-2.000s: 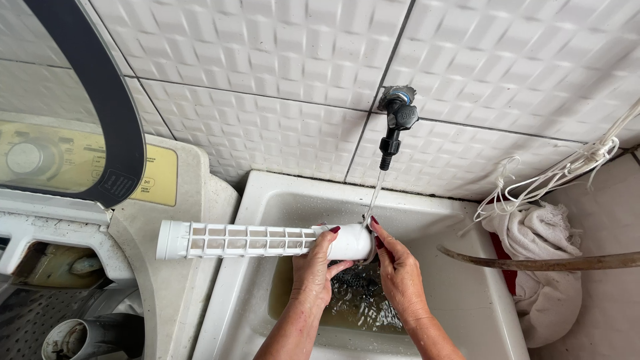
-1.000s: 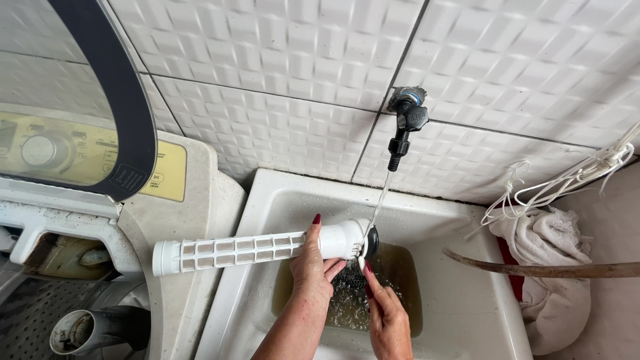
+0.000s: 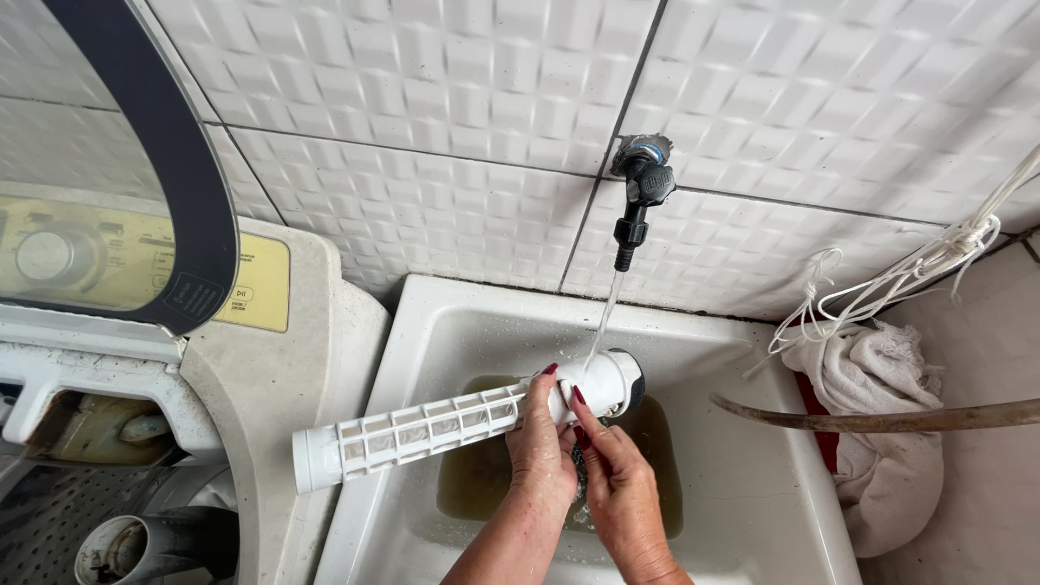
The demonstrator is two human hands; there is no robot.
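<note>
A long white plastic filter tube [image 3: 431, 426] with a lattice body and a dark end cap lies slantwise above the white laundry sink [image 3: 731, 520]. My left hand [image 3: 540, 455] grips it around the middle, thumb on top. The fingertips of my right hand [image 3: 617, 479] are at the solid white part near the capped end; whether they pinch a small piece cannot be told. A stream of water from the black plastic tap [image 3: 642, 187] falls on that part. Murky brown water stands in the basin beneath.
At the left stands a washing machine [image 3: 301, 390] with its lid raised and a grey agitator post [image 3: 179, 540] inside. A brown hose [image 3: 894, 421] reaches over the sink's right rim. White cords [image 3: 886, 276] hang above a white cloth [image 3: 886, 439] at the right.
The tube's capped end has turned upward and the dark cap now shows at its right end. My right hand has moved from below the end onto the tube's side.
</note>
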